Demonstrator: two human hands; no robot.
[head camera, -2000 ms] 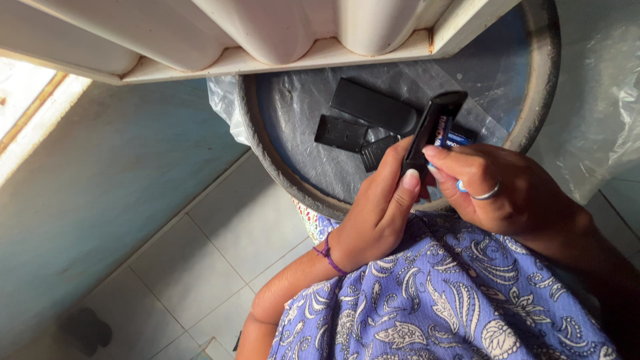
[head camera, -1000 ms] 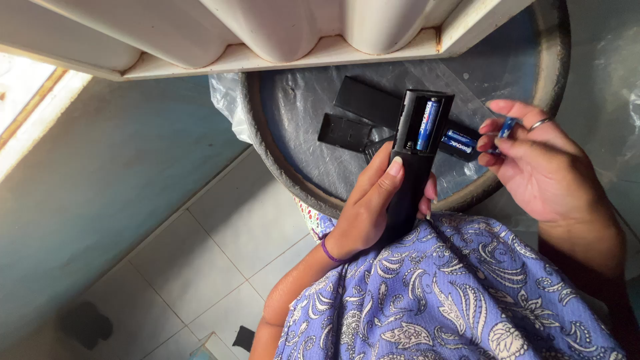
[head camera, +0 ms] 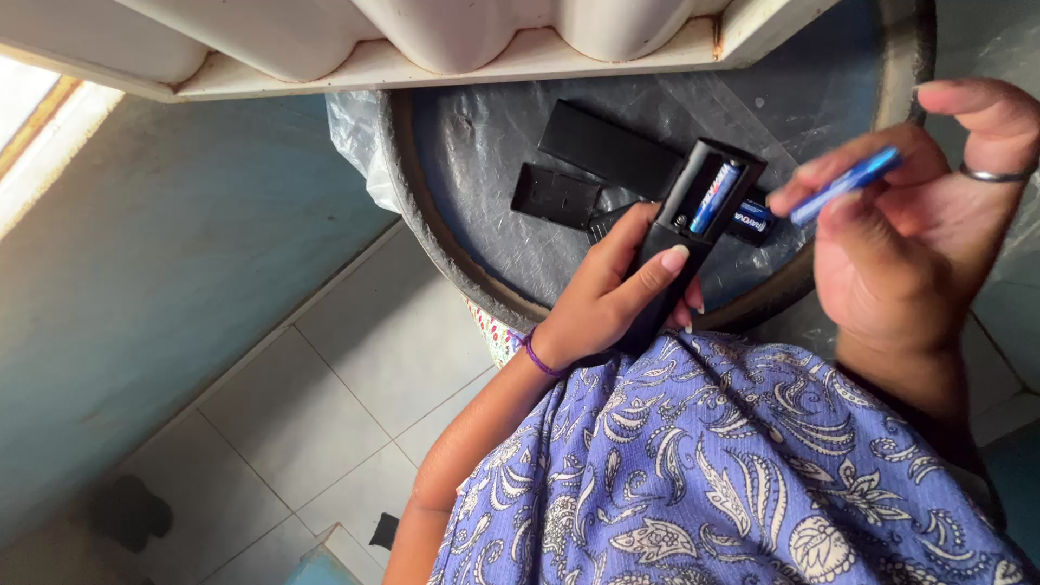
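My left hand (head camera: 613, 288) holds a black remote control (head camera: 662, 280), its battery bay facing up with one blue battery (head camera: 715, 197) inside and a vacant slot beside it. Between the thumb and fingers of my right hand (head camera: 902, 219) is a second blue battery (head camera: 845, 187), held in the air to the right of the remote and slightly blurred. Behind the remote, on the round plastic-covered table, lie a long black case or cover (head camera: 609, 146), a smaller black cover (head camera: 555, 195) with its hollow side up, and a blue battery pack (head camera: 753, 218), partly hidden by the remote.
The round table's raised rim (head camera: 435, 236) curves around these items. A white ridged panel (head camera: 455, 73) overhangs its far side. Clear plastic sheeting (head camera: 357, 146) hangs over the left edge. Patterned blue cloth (head camera: 715, 471) covers my lap, and a blue wall (head camera: 203, 244) stands left.
My right hand was at the remote's battery bay two seconds ago; it has moved away to the right with a battery. The bay has come into plain view, with one battery in it.
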